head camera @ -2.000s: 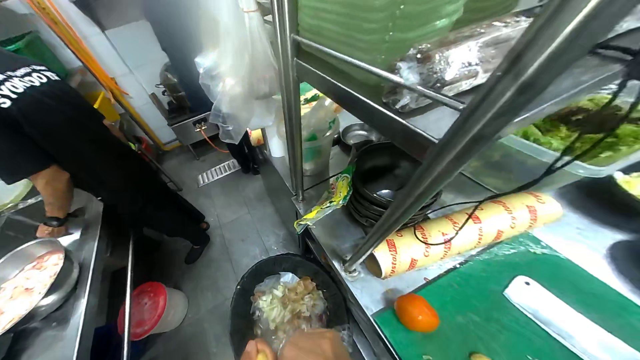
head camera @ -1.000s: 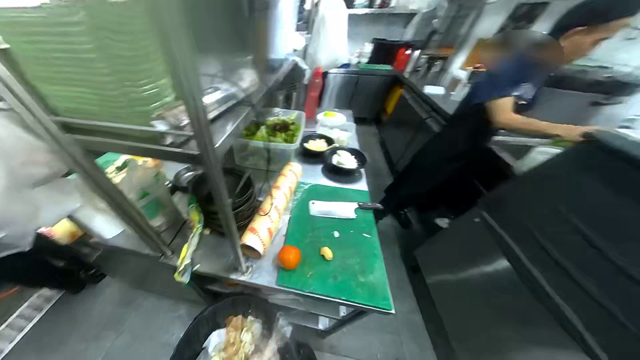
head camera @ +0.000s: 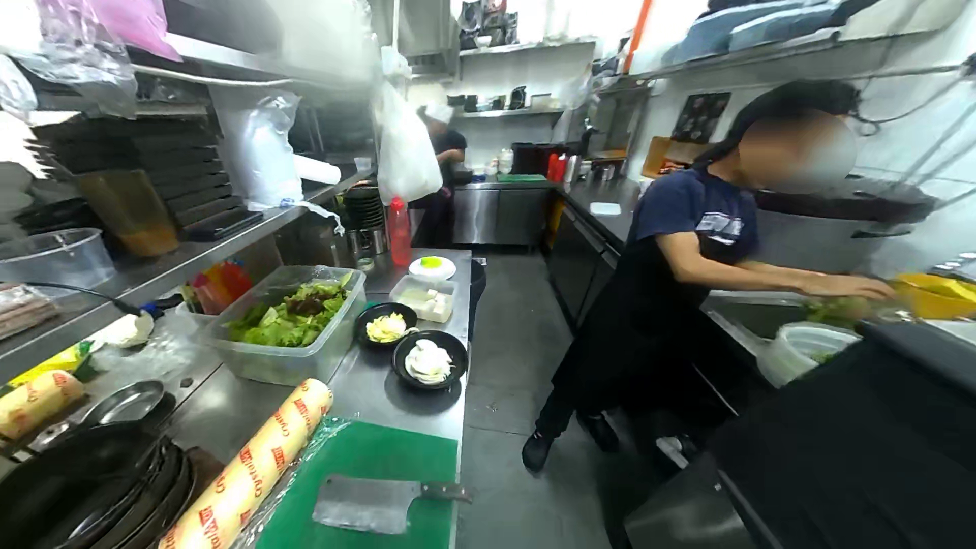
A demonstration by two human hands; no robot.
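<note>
Neither my left hand nor my right hand shows in the view. At the bottom, a cleaver [head camera: 366, 503] lies flat on a green cutting board [head camera: 381, 450], its handle pointing right. Along the board's left edge rests a roll of plastic wrap [head camera: 255, 473]. Beyond it a clear plastic container [head camera: 278, 362] holds leafy lettuce [head camera: 293, 316]. To its right are a black bowl with yellow shreds [head camera: 386, 328] and a black bowl with white slices [head camera: 428, 362]. A small plastic tub with white pieces [head camera: 427, 299] and a white plate [head camera: 432, 267] sit behind them.
Black pans [head camera: 84, 488] are stacked at lower left, under a steel shelf [head camera: 168, 263]. A red squeeze bottle [head camera: 399, 232] stands farther back. Across the aisle floor [head camera: 507, 366], a co-worker [head camera: 648, 282] handles greens at a sink. Another person stands at the far end.
The view has swung right and up, away from the black bin with food scraps. One of my hands, seen over that bin two seconds ago, is out of view now.
</note>
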